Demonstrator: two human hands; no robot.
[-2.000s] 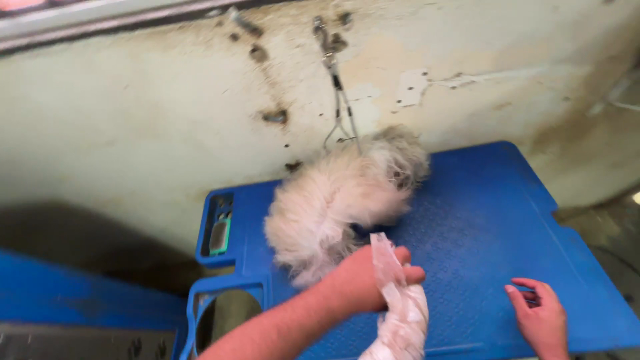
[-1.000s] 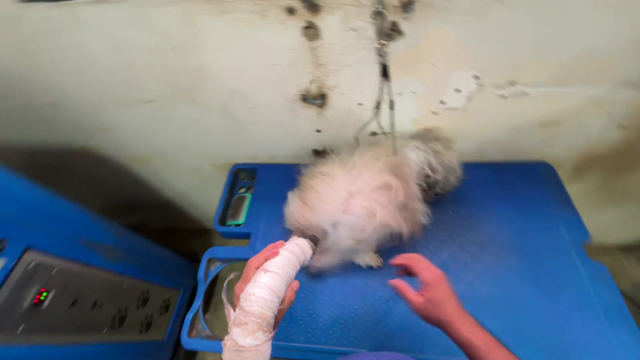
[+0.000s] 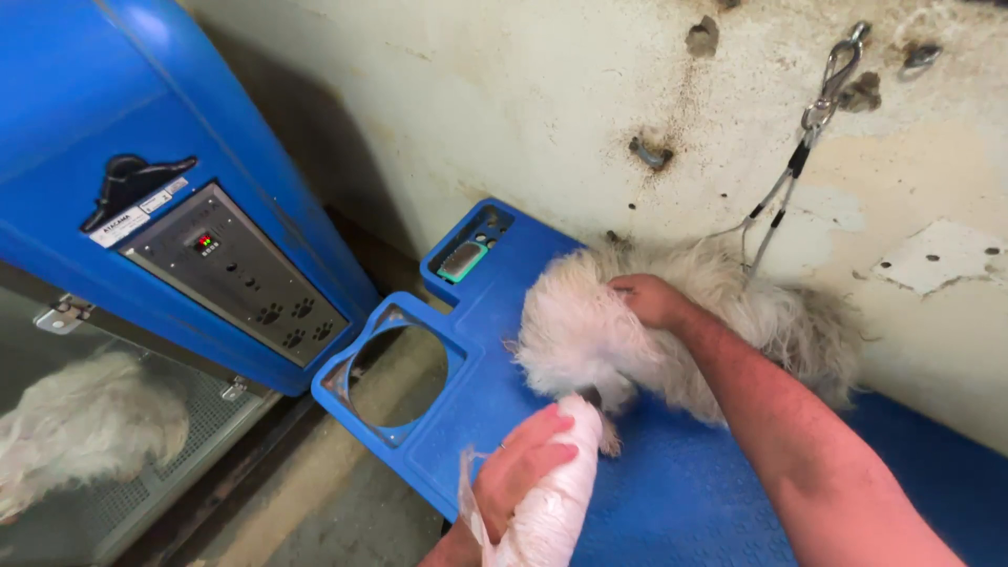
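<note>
A shaggy, cream-coloured dog (image 3: 583, 323) stands on a blue grooming table (image 3: 661, 488) against the wall. My left hand (image 3: 520, 465) grips a hose or nozzle wrapped in whitish plastic film (image 3: 555, 500), its dark tip close to the dog's fur low on the near side. My right hand (image 3: 650, 299) rests on the dog's coat, the fingertips partly sunk in the fur. A cable grooming loop (image 3: 776, 205) runs from a metal snap hook (image 3: 839, 75) on the wall down to the dog.
At the left stands a blue drying cabinet (image 3: 236, 157) with a control panel (image 3: 236, 272); another light-furred dog (image 3: 94, 425) is inside. A green-rimmed brush (image 3: 462, 260) lies in the table's corner tray. Beside it is a round holder opening (image 3: 398, 376). Wall hooks (image 3: 650, 153) stick out.
My right hand has moved from over the table onto the dog's coat. The wrapped hose stays in my left hand. The view has swung left, bringing more of the cabinet into sight.
</note>
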